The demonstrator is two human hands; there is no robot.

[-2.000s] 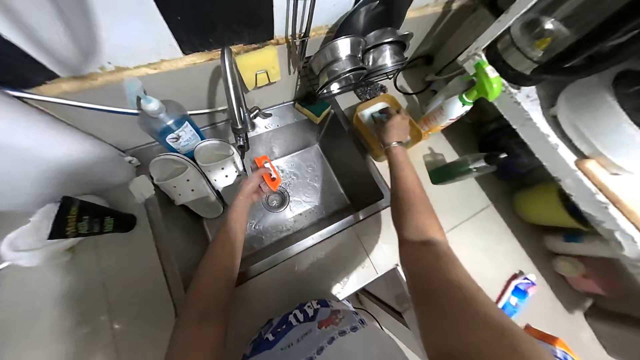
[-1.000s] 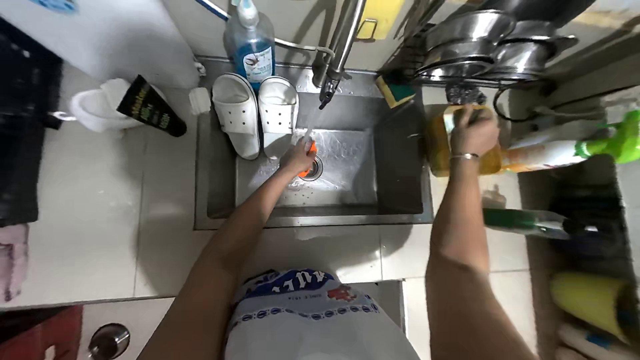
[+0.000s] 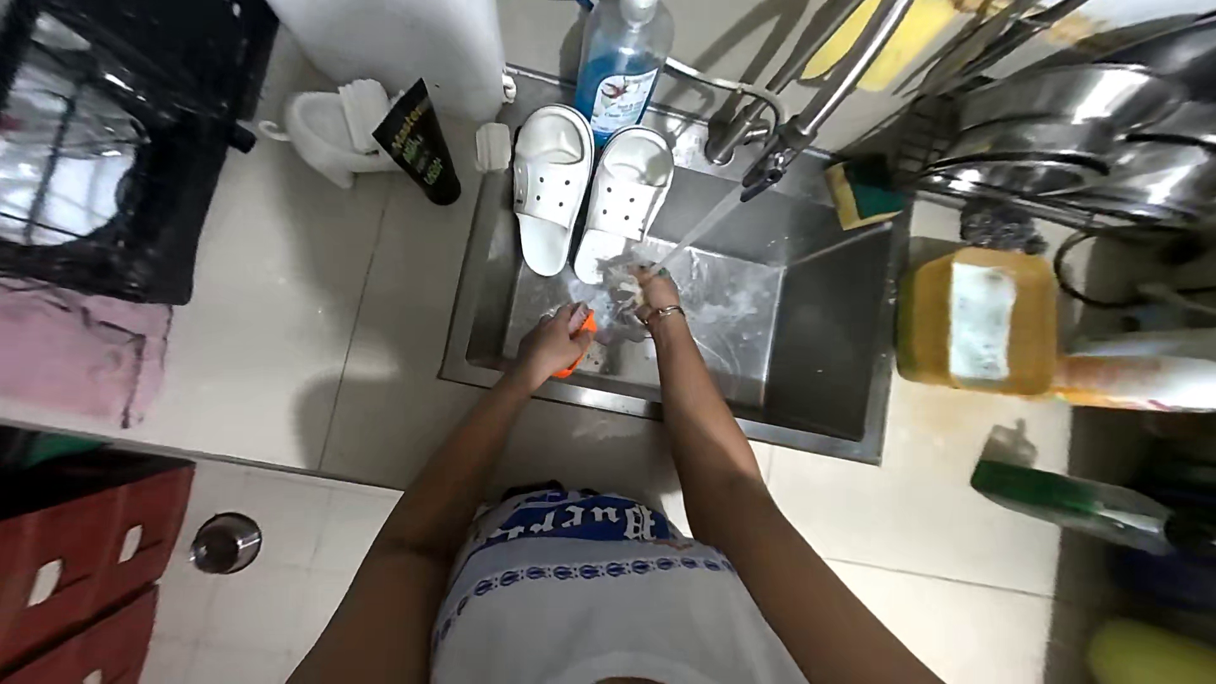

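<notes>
My left hand (image 3: 554,344) grips an orange object (image 3: 579,350) low in the left part of the stainless steel sink (image 3: 826,332); its kind is not clear. Under the stream of water (image 3: 701,228) from the faucet (image 3: 765,171) is my right hand (image 3: 654,290), blurred by splashing; whether it holds something cannot be told. A pair of white perforated slippers (image 3: 548,185) (image 3: 627,195) leans at the sink's back left, just beyond my hands. Behind them stands a clear bottle of blue liquid (image 3: 622,71).
A sponge (image 3: 863,193) lies on the sink's back right rim. Right of the sink are a yellow jug (image 3: 978,321), a green-ended bottle (image 3: 1064,503) and steel pots (image 3: 1035,133). Leftward are a black tube (image 3: 418,144) and a gas stove (image 3: 104,133).
My right hand has left the yellow jug and moved left into the sink. Water now runs visibly from the faucet. My left hand still has the orange object. The view has shifted.
</notes>
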